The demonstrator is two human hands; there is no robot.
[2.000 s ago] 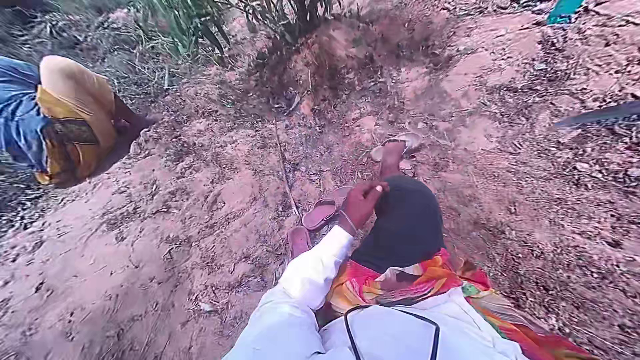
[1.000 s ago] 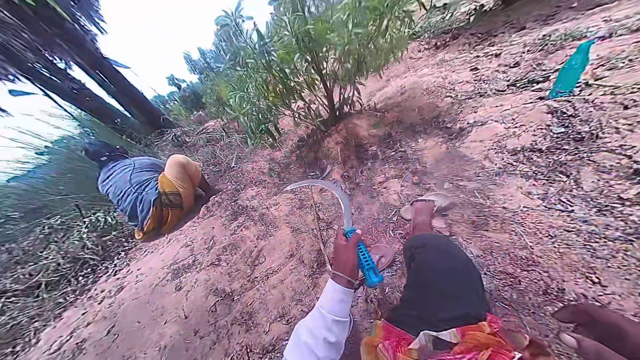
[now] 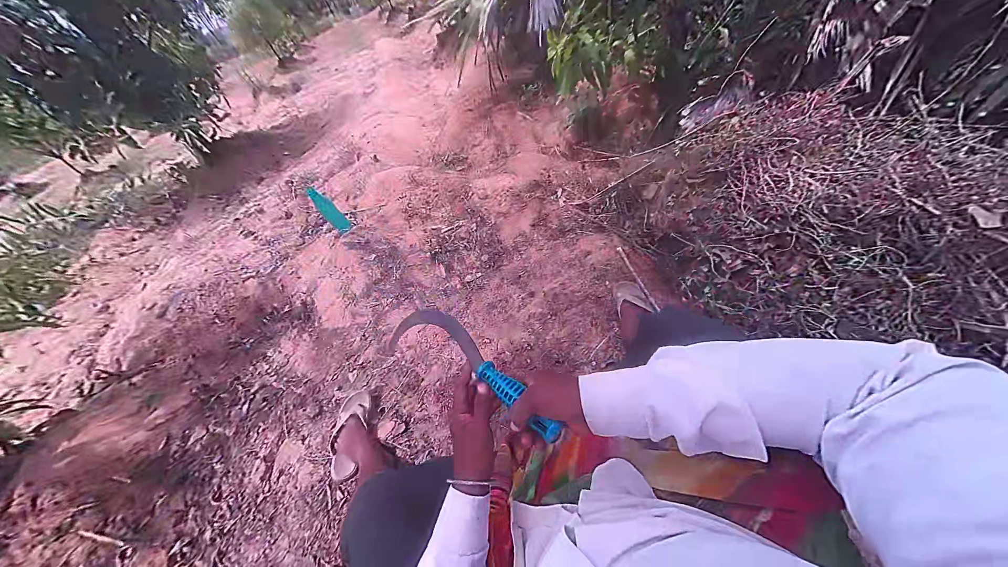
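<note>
A sickle (image 3: 502, 383) with a curved metal blade and a blue ribbed plastic handle is in front of my lap, its blade curving to the upper left. My right hand (image 3: 549, 399) is closed around the lower handle. My left hand (image 3: 472, 417), with a bangle at the wrist, lies just left of the handle, fingertips against its upper end near the blade; whether it grips is unclear. Below the hands, a colourful cloth (image 3: 669, 476) covers my lap, partly under the white shirt (image 3: 693, 394).
A green plastic bottle (image 3: 328, 209) lies on the reddish soil ahead. My sandalled feet rest on the ground, one at left (image 3: 354, 433), one at right (image 3: 631, 303). Dry tangled stems (image 3: 850, 205) are heaped at the right. Bushes stand at the upper left and top.
One second ago my left hand alone held the sickle's handle, and my right hand was apart at the right edge; now the right hand grips the handle. The view has swung far to the right.
</note>
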